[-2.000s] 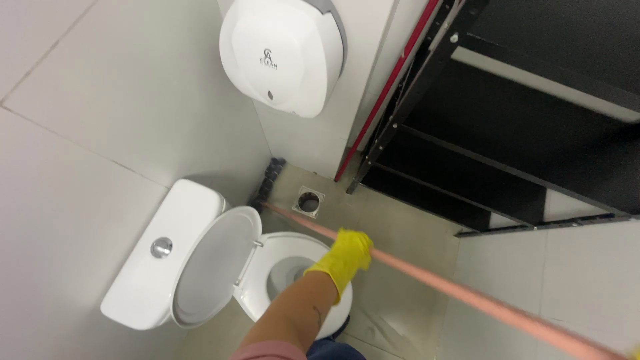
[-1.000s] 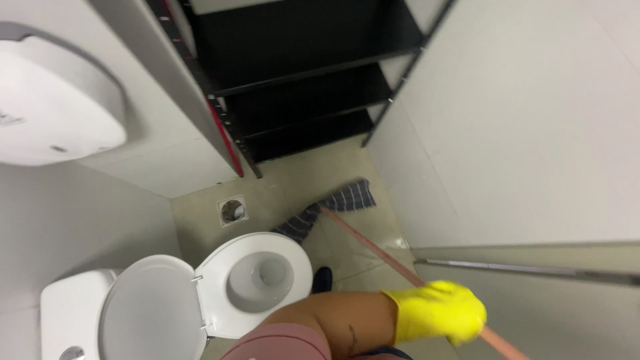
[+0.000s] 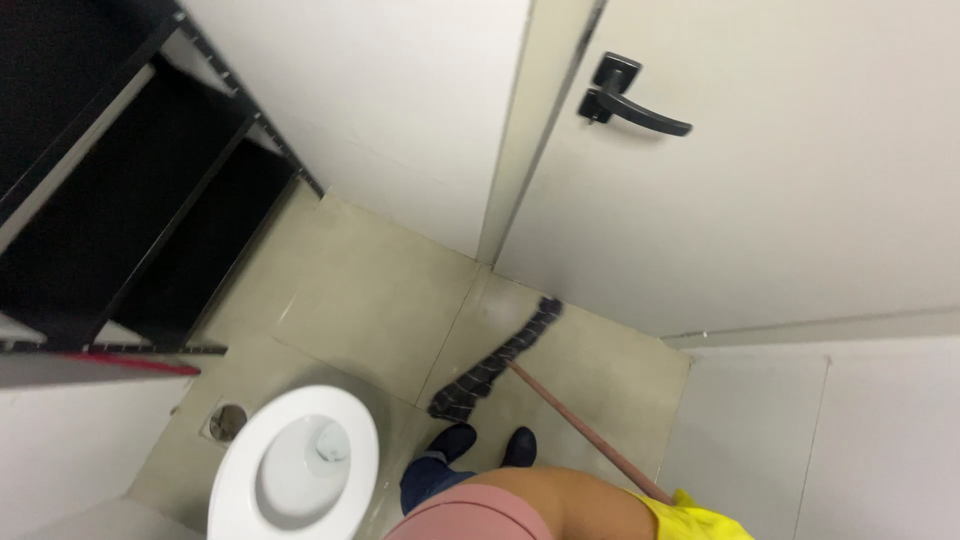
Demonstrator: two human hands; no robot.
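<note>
My left hand (image 3: 697, 517), in a yellow rubber glove, is at the bottom edge right of centre, partly cut off by the frame. It is closed around a long reddish pole (image 3: 589, 431). The pole slants up and left to a dark checked cloth (image 3: 499, 360) spread in a long narrow strip on the tiled floor. One end of the cloth lies by the base of the door, the other close to my dark shoes. My right hand is outside the view.
A white toilet bowl (image 3: 367, 450) stands at lower left, near a round floor drain (image 3: 226, 422). Black shelving (image 3: 202, 247) fills the upper left. A pale door (image 3: 735, 225) with a black lever handle (image 3: 645, 114) is at upper right. My shoe (image 3: 452, 442) is beside the cloth.
The cloth on the pole's end has moved from the corner by the drain, past the shelving, to the floor by the door. The view has swung strongly to the right.
</note>
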